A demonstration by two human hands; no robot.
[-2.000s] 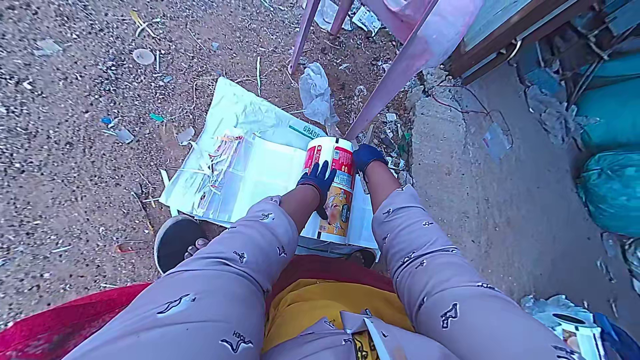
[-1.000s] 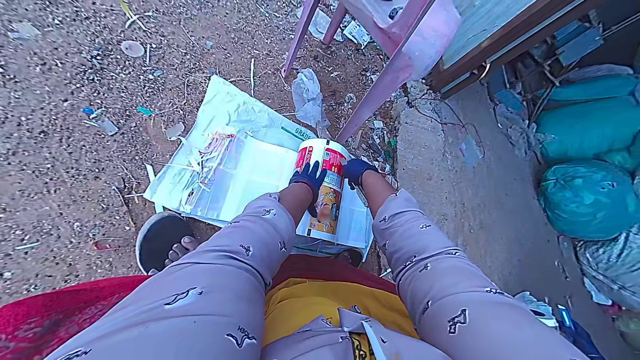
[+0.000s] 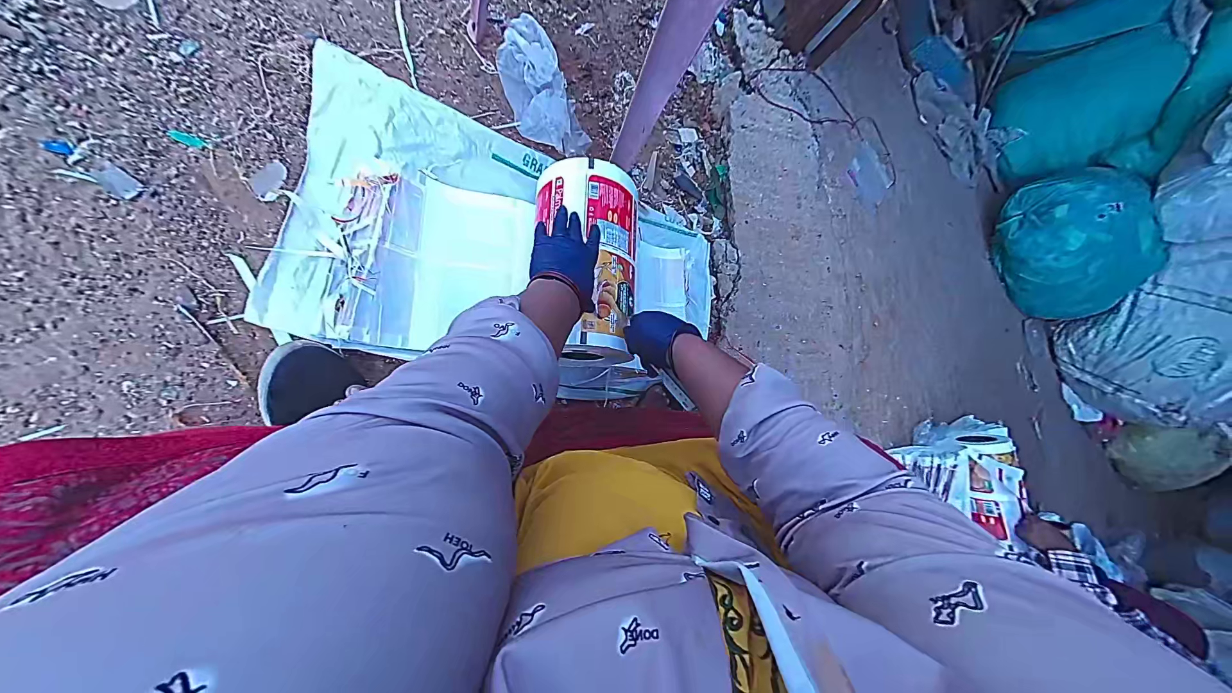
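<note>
A roll of printed packaging film (image 3: 613, 217), red, white and orange, lies lengthwise in front of me on a pale woven plastic sack (image 3: 385, 111). My left hand (image 3: 563, 258), in a dark blue glove, rests spread on the left side of the roll. My right hand (image 3: 656, 340), gloved alike, touches the roll's near right edge, its fingers partly hidden. Beside the roll, white flat sheets (image 3: 472, 260) lie on the sack, with a bunch of thin trimmed strips (image 3: 361, 231) at their left.
A pink plastic chair leg (image 3: 664, 82) and a crumpled clear bag (image 3: 541, 85) are beyond the sack. A concrete ledge (image 3: 818, 241) runs along the right, with filled green sacks (image 3: 1078, 245) past it. At lower right, another person's checkered sleeve (image 3: 1078, 570) is near more printed film (image 3: 972, 481).
My right hand has moved from the far right side of the roll to its near end. My left hand stays on the roll. The view has shifted closer.
</note>
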